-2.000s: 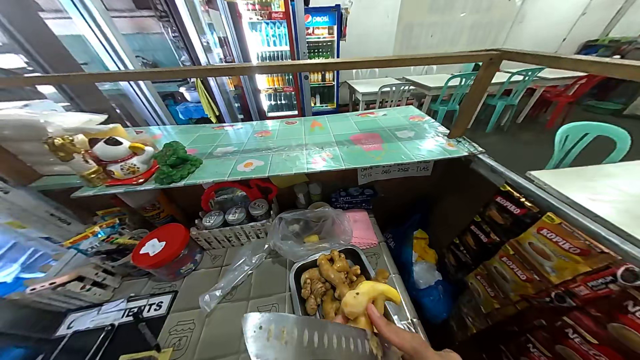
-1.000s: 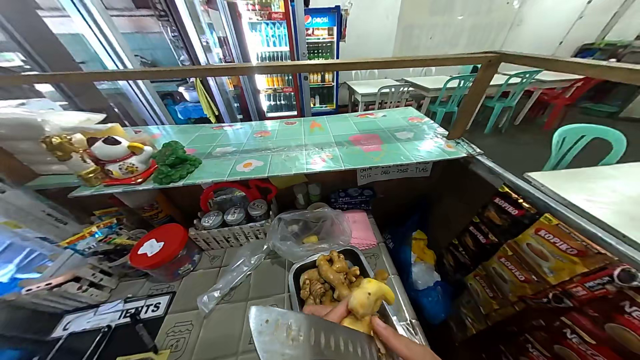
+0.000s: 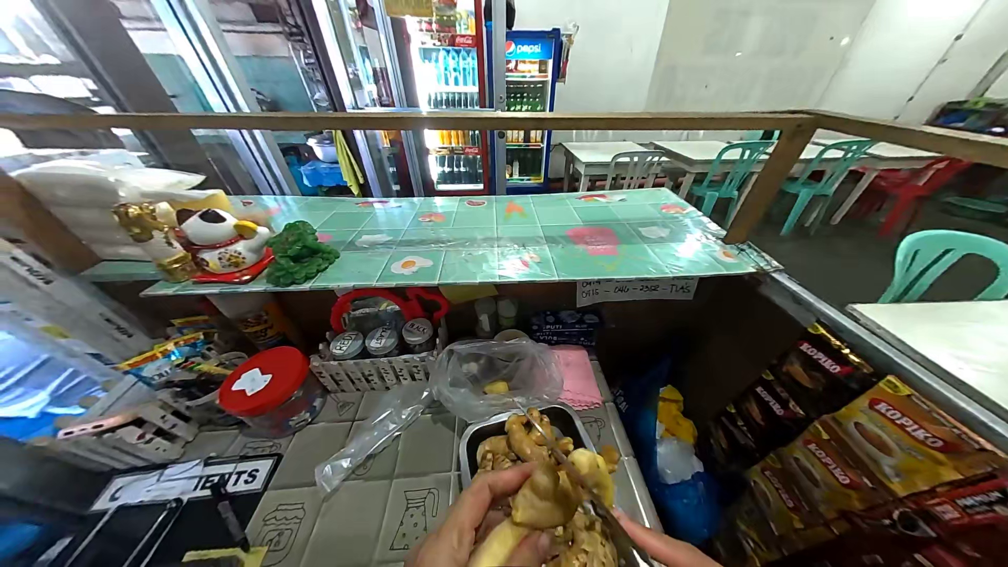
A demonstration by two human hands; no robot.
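Observation:
At the bottom centre my left hand (image 3: 480, 516) grips a partly peeled piece of ginger root (image 3: 547, 498), its fingers wrapped round the lower end. My right hand (image 3: 657, 543), cut off by the lower edge, holds a knife (image 3: 587, 490) whose narrow-looking blade points up and left beside the ginger. Beneath both hands lies a metal tray (image 3: 470, 441) with unpeeled ginger (image 3: 529, 437) and a pale peeled piece (image 3: 591, 470). Just behind the tray, a clear plastic bag (image 3: 453, 378) contains a small yellow piece (image 3: 496, 387).
A red-lidded jar (image 3: 265, 382) and a white basket (image 3: 374, 374) of lidded jars stand left of the bag. A pink cloth (image 3: 577, 378) lies behind the tray. Across the front runs a raised green-tiled counter (image 3: 472, 252); coffee sachet packs (image 3: 890, 441) hang at right.
The knife blade, broadside and pointing left before, now appears edge-on and points up and left. My left hand has come into view round a piece of ginger.

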